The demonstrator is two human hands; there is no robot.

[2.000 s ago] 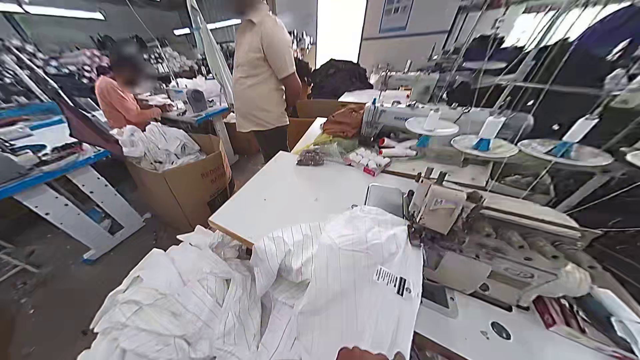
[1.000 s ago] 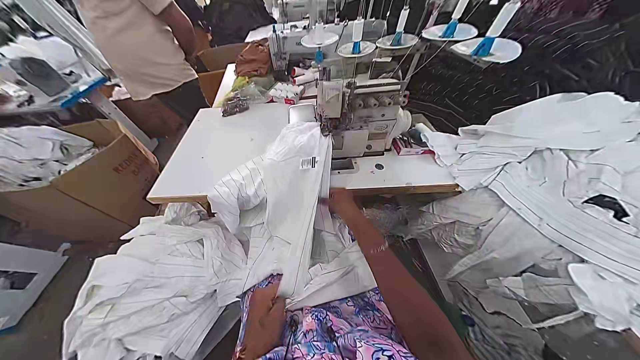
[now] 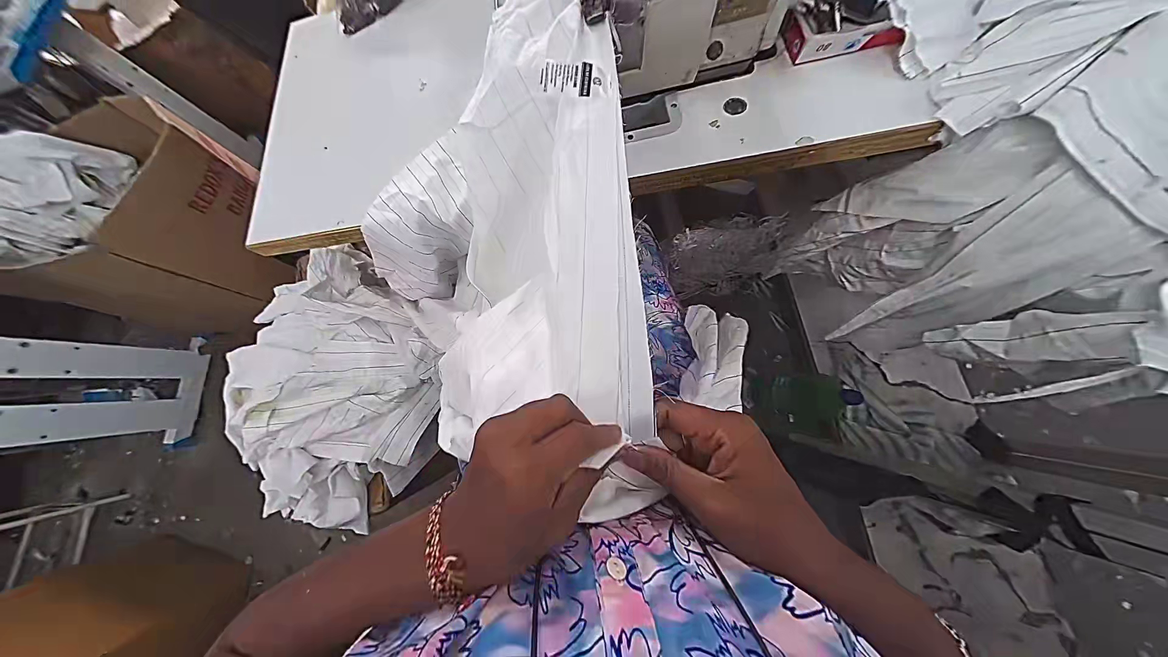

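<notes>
A white pinstriped garment (image 3: 589,255) runs from the sewing machine (image 3: 680,41) at the top down to my lap, with a printed mark near its upper end. My left hand (image 3: 534,474) pinches the lower edge of the cloth from the left. Close beside it, my right hand (image 3: 721,470) grips the same edge between thumb and fingers. A small fold of fabric shows between the two hands. The needle area is mostly cut off by the frame's top edge.
The white sewing table (image 3: 365,109) has a bare wooden edge. Bunched striped cloth (image 3: 338,392) hangs at the left, beyond it a cardboard box (image 3: 173,219) with white fabric. More white garments (image 3: 1022,210) spread at the right. A red and white box (image 3: 839,36) lies by the machine.
My hands were apart one second ago, the right one near the table edge; now both are together at the garment's lower end. The view has tilted down and come closer.
</notes>
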